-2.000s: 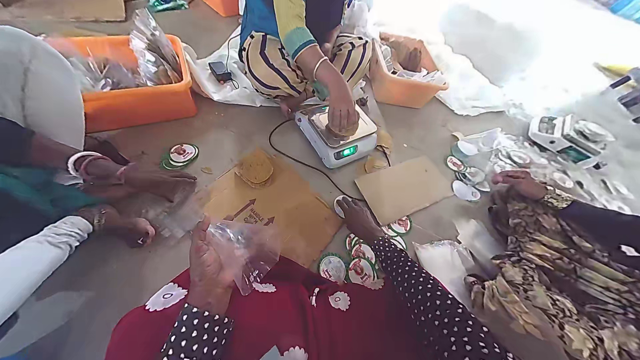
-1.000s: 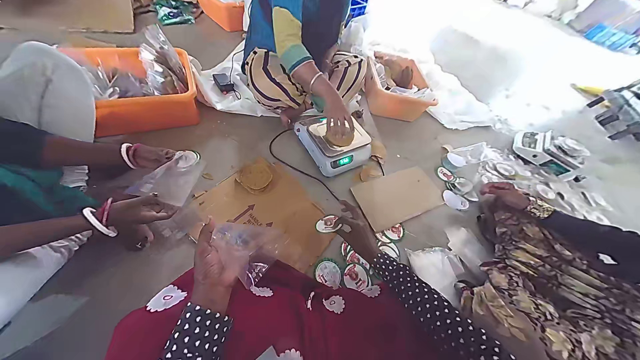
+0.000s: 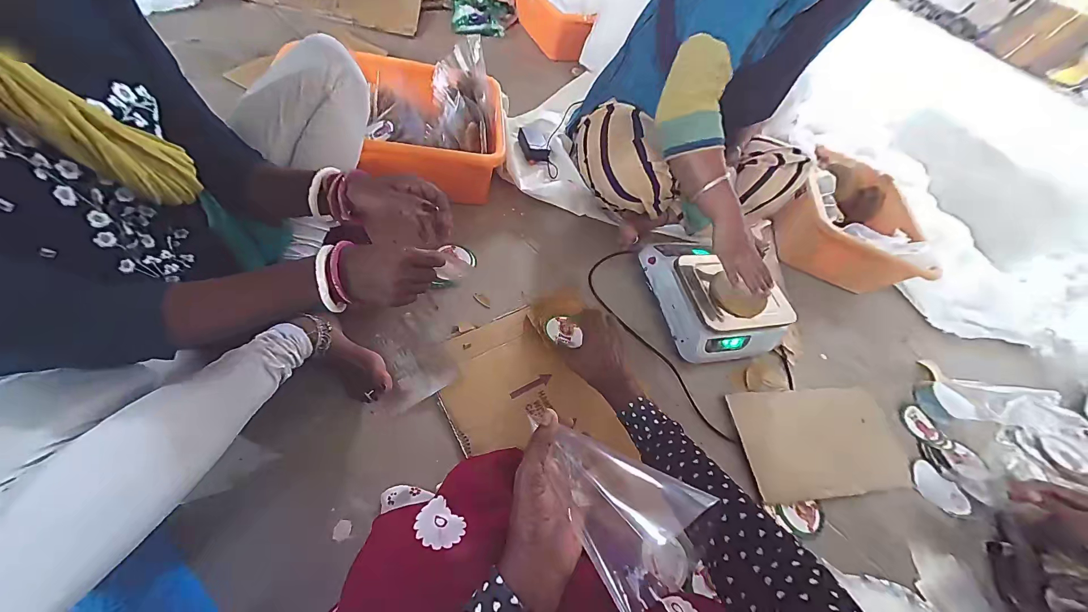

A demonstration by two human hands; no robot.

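Observation:
My left hand (image 3: 544,510) grips a clear plastic bag (image 3: 637,501) above my lap. My right hand (image 3: 591,344) is over the upper part of a flat cardboard sheet (image 3: 493,365), with a round printed label (image 3: 563,332) at its fingers. Round brown flat pieces (image 3: 552,304) lie partly hidden behind that hand; its grip on them is blurred. Beyond, a co-worker's hand rests on a round brown piece (image 3: 738,296) on a digital scale (image 3: 718,314) with a lit green display.
At the left, a co-worker holds a round label (image 3: 455,265). Orange crates (image 3: 433,161) stand behind. A black cable (image 3: 646,340) crosses the floor. A second cardboard sheet (image 3: 816,442) lies right of my arm, beside scattered labels (image 3: 939,459). Another person's hand is at the right edge.
My right hand has moved from the labels near my lap to the brown pieces on the cardboard, with a label. The view has swung left.

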